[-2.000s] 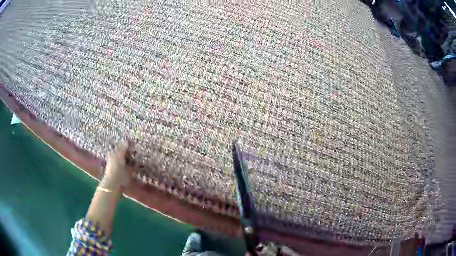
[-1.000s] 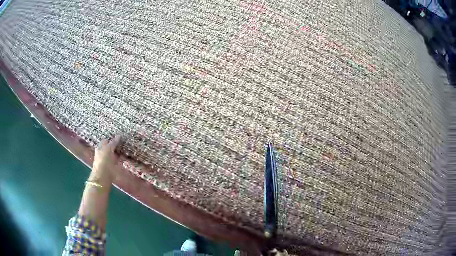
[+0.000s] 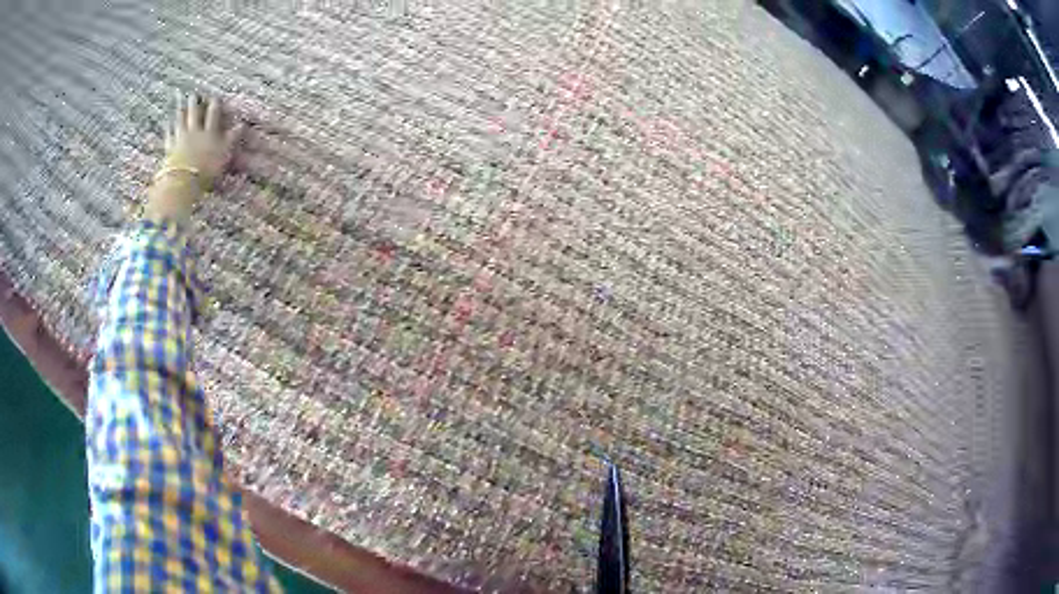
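Beige-grey tweed-like fabric (image 3: 523, 267) with pink and yellow flecks covers most of the view. My left hand (image 3: 200, 145) lies palm down on the cloth at the upper left, fingers somewhat apart, with a checked sleeve behind it. The dark blades of the shears (image 3: 612, 534) point up from the bottom edge, right of centre, over the cloth; they look closed. Their handles are cut off by the picture's edge. My right hand is out of the picture.
The reddish-brown table edge (image 3: 314, 543) curves along the lower left, with green floor (image 3: 44, 447) beyond it. Dark, cluttered items (image 3: 987, 151) stand past the cloth at the upper right.
My left hand has moved from the cloth's near edge up and further onto the cloth. The shears sit lower in the picture, and my right hand has left the view.
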